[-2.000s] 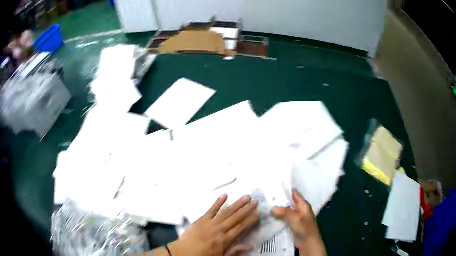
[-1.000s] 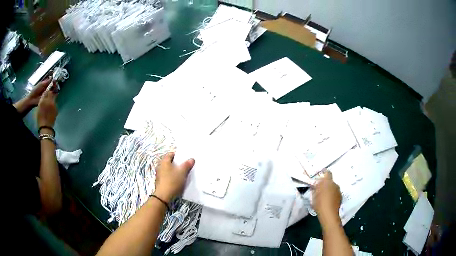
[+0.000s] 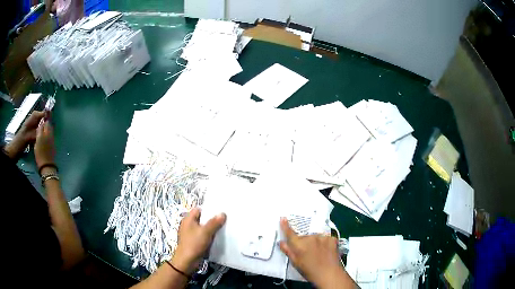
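A white panel (image 3: 243,206) lies in front of me, with a raised rounded white housing (image 3: 259,246) near its front edge and printed text to the right of it. My left hand (image 3: 197,234) is at the panel's left edge, thumb on its face and fingers partly hidden. My right hand (image 3: 308,251) is over the panel's right part, index finger extended near the printed text; whether it holds anything is hidden. A thin white wire shows below the panel's front edge. The cable pile (image 3: 155,211) of white cords lies left of the panel.
Many white panels (image 3: 333,135) overlap beyond my hands. A stack of panels (image 3: 375,254) is at the lower right. Upright panels (image 3: 90,56) stand at the far left. Another person's hands (image 3: 39,132) work at the left. A yellow pad bag (image 3: 442,155) lies right.
My right hand has moved from the panels at the right onto the panel in front. My left hand stays at the left edge. The view has shifted, showing more of the stack at the lower right.
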